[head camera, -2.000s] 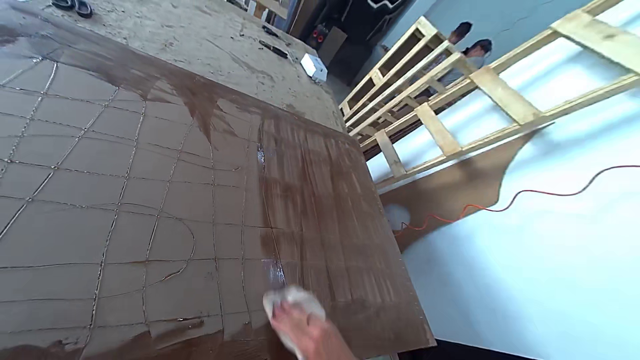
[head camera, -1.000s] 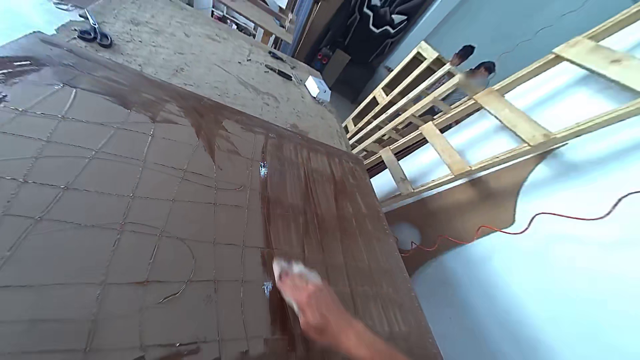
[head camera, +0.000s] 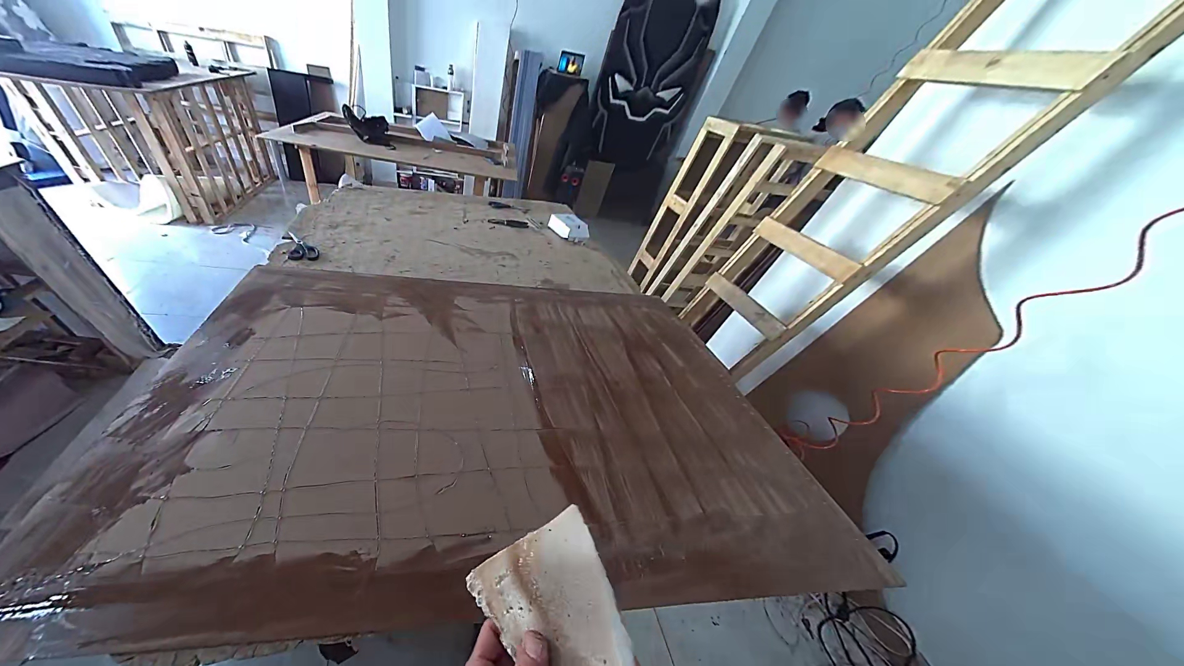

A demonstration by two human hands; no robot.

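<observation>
A large brown sheet lies flat, with thin lines crossing in a rough grid over its lighter middle and left. Its right part is darker and streaked; wet, shiny patches show at the left edge. At the bottom edge of the view, my right hand pinches an off-white foam piece between thumb and fingers. Brown stain marks the foam, held upright over the sheet's near edge. Most of this hand is cut off by the frame. My left hand is out of view.
Scissors, a small white box and dark tools lie on the worn table beyond. A wooden ladder-like frame leans at the right. An orange cord and black cables are nearby. Two people are behind the frames.
My right hand was on the sheet beside the streaked part with the foam; now it is back at the near edge, foam raised. The view has swung left and up.
</observation>
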